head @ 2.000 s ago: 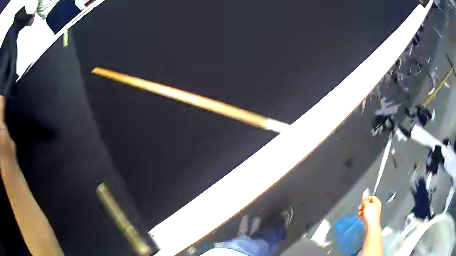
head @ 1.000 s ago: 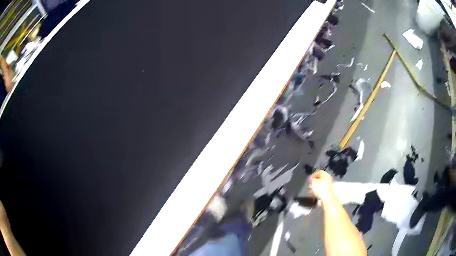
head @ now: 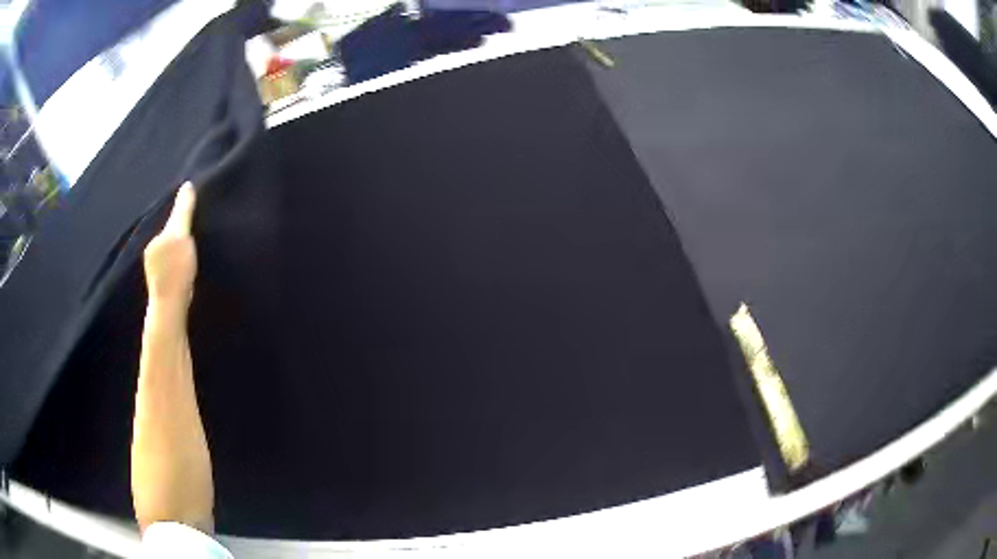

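A large black cloth (head: 459, 306) covers most of the table. My left hand (head: 171, 257) is at the left, shut on a lifted fold of black cloth (head: 93, 240); the thumb shows and the other fingers are mostly hidden. The fold rises toward the upper left. A speckled pale yellow bar (head: 772, 393) lies along the cloth's right edge, on a greyer black layer (head: 853, 207). A smaller yellowish bar (head: 598, 52) lies at the far end of that edge. My right hand is not in view.
The white near table edge (head: 525, 540) curves along the bottom. Dark cloth items (head: 421, 42) and other clutter are beyond the far edge. Scraps (head: 851, 516) are on the grey floor at the lower right.
The view has swung left from the floor, back over the table. My left hand now shows holding a raised fold. My right hand, earlier over the scrap-strewn floor, has left the picture.
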